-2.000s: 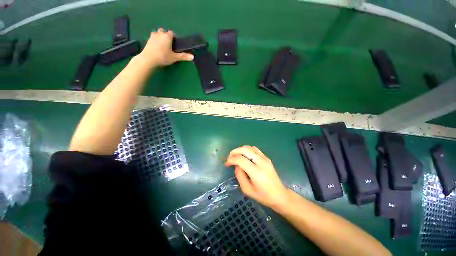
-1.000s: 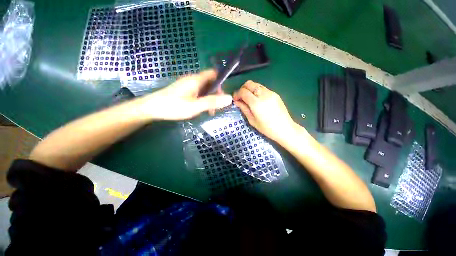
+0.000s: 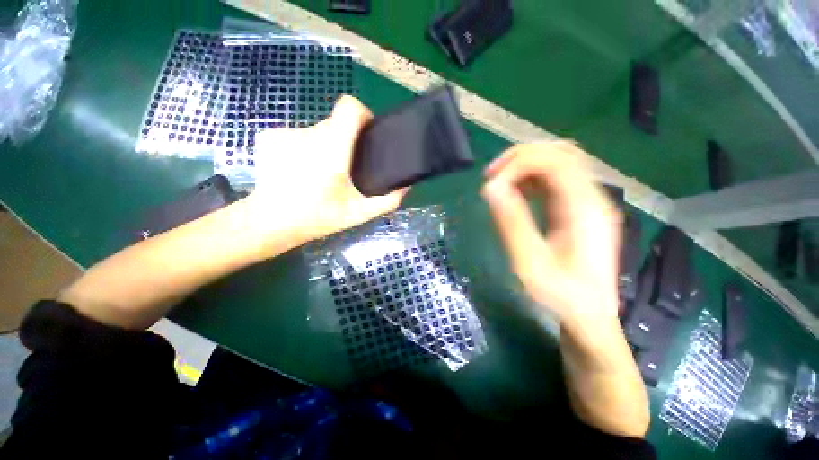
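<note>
My left hand (image 3: pixel 310 175) grips a matte black phone back cover (image 3: pixel 404 148), held tilted above the bench; I cannot tell if it is one cover or more. My right hand (image 3: pixel 566 225) is raised just right of the cover, not touching it. It is blurred, with thumb and forefinger curled close together; whether a small piece is between them cannot be seen. The working sheet of small dark squares (image 3: pixel 400 292), under wrinkled clear film, lies below and between the hands. Its upper right corner area is lifted and shiny.
Spare sheets (image 3: pixel 287 85) overlap at upper left. A black cover (image 3: pixel 180 211) lies beside my left forearm. Several covers (image 3: pixel 669 269) lie right of my right hand, near another sheet (image 3: pixel 705 382). More covers (image 3: pixel 471 31) lie beyond the cream strip (image 3: pixel 395 76). Crumpled plastic (image 3: pixel 31 67) is far left.
My left hand has brought a black cover from the belt side to above the working sheet. My right hand has left the sheet and moved right and up. The view has turned.
</note>
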